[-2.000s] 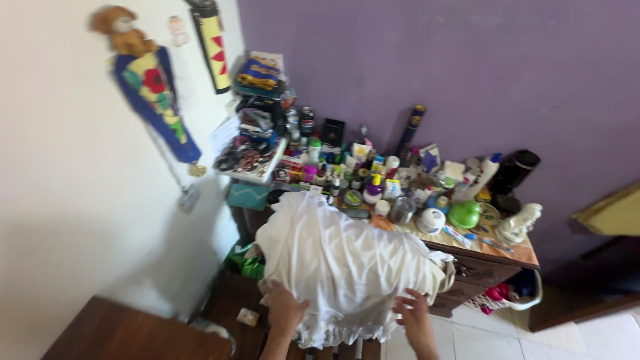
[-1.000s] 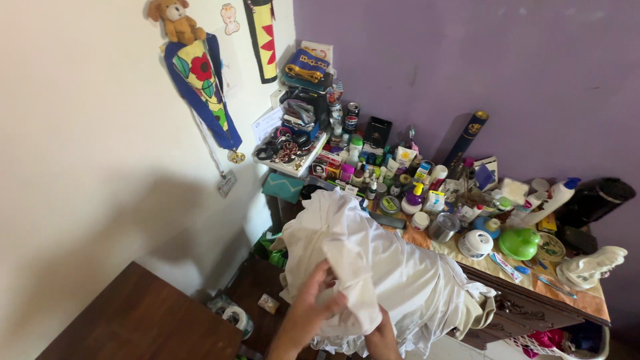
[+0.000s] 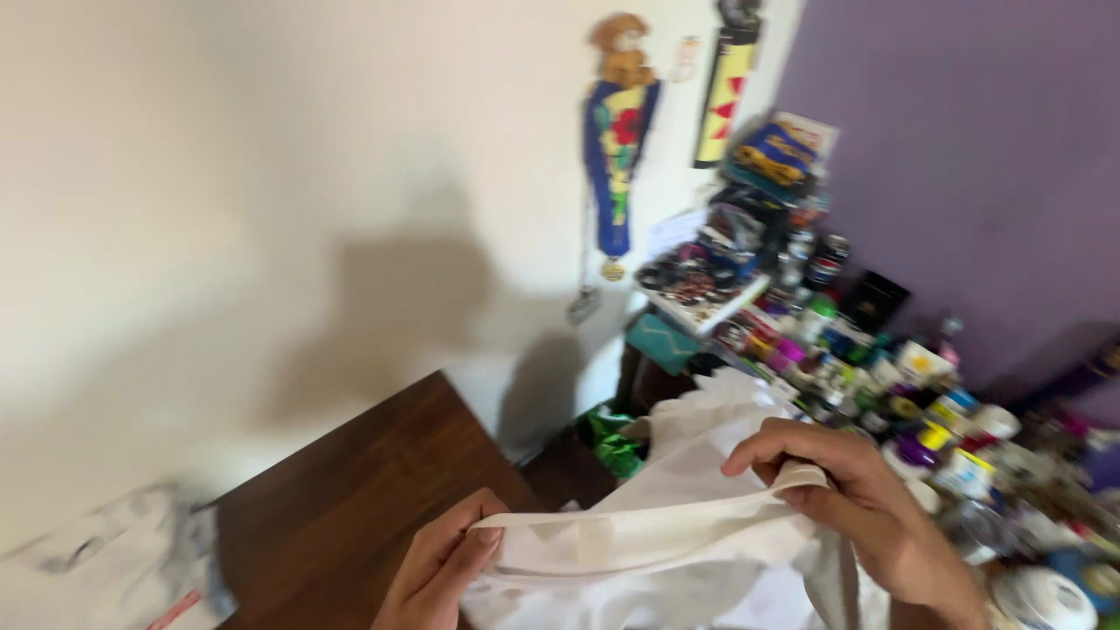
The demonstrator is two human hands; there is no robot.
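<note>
A white garment with a banded edge [image 3: 647, 538] is stretched between my two hands near the bottom of the view. My left hand [image 3: 451, 560] pinches one end of the band between thumb and fingers. The other end is gripped by my right hand [image 3: 840, 499], thumb below and fingers above. More white cloth with a ruffled edge [image 3: 726, 411] lies behind and beneath the band. Where the held garment ends and the cloth behind it begins, I cannot tell.
A dark wooden surface [image 3: 376, 507] is at lower left, beside patterned fabric [image 3: 114, 560]. Bottles and jars crowd the dresser top [image 3: 927, 429] at right. A white tray of accessories [image 3: 700, 306] stands near the wall, with a green bag [image 3: 617, 442] lower down.
Two seconds ago my hands were apart over the white cloth; a second ago they held a bunched part of it. Now the band is drawn out between them. The view has swung left.
</note>
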